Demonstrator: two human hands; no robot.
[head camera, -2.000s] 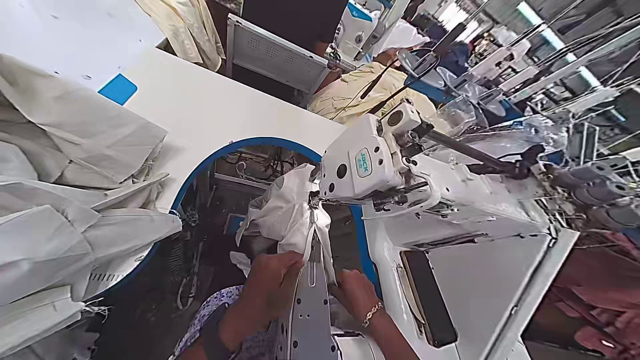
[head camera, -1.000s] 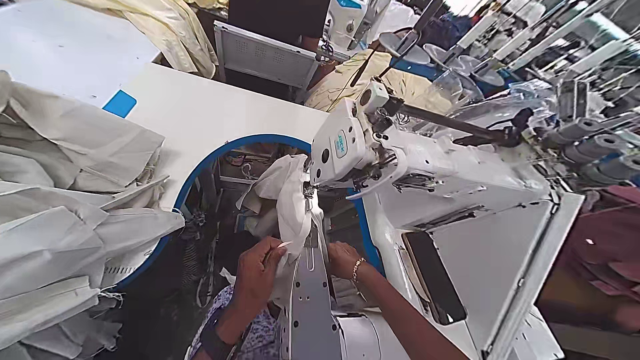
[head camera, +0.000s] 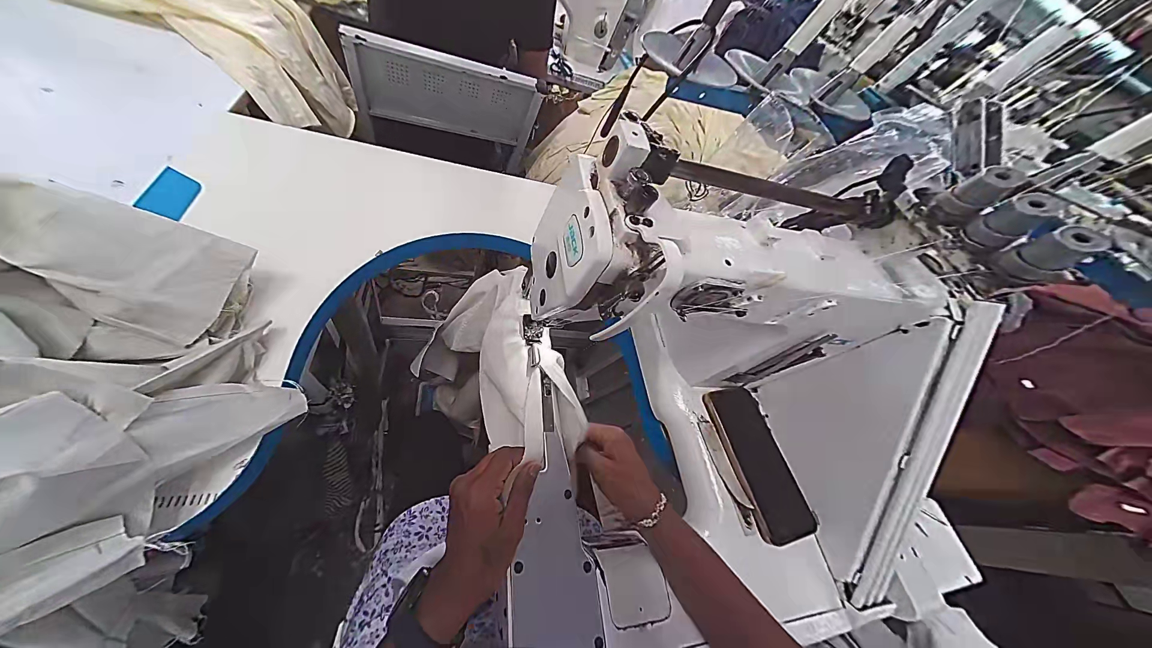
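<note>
A white Jack sewing machine head (head camera: 576, 247) stands over a narrow metal arm (head camera: 544, 549) that points toward me. White fabric (head camera: 504, 378) runs from under the presser foot (head camera: 533, 331) along both sides of this arm and hangs down behind it. My left hand (head camera: 490, 504) pinches the fabric's left edge between thumb and fingers, beside the arm. On the other side, my right hand (head camera: 621, 472), with a bracelet at the wrist, grips the right edge. Its fingertips are partly hidden by the cloth.
Piled off-white fabric pieces (head camera: 117, 387) lie at the left of the white table (head camera: 360, 193), which has a blue-edged cutout. A smartphone (head camera: 760, 463) rests on the machine bed at right. Thread cones (head camera: 1017, 220) and maroon cloth (head camera: 1071, 387) are farther right. A person sits beyond the table.
My left hand has moved from lower on the arm's left side up close against the fabric edge. My right hand remains at the right edge. The fabric is still under the machine head.
</note>
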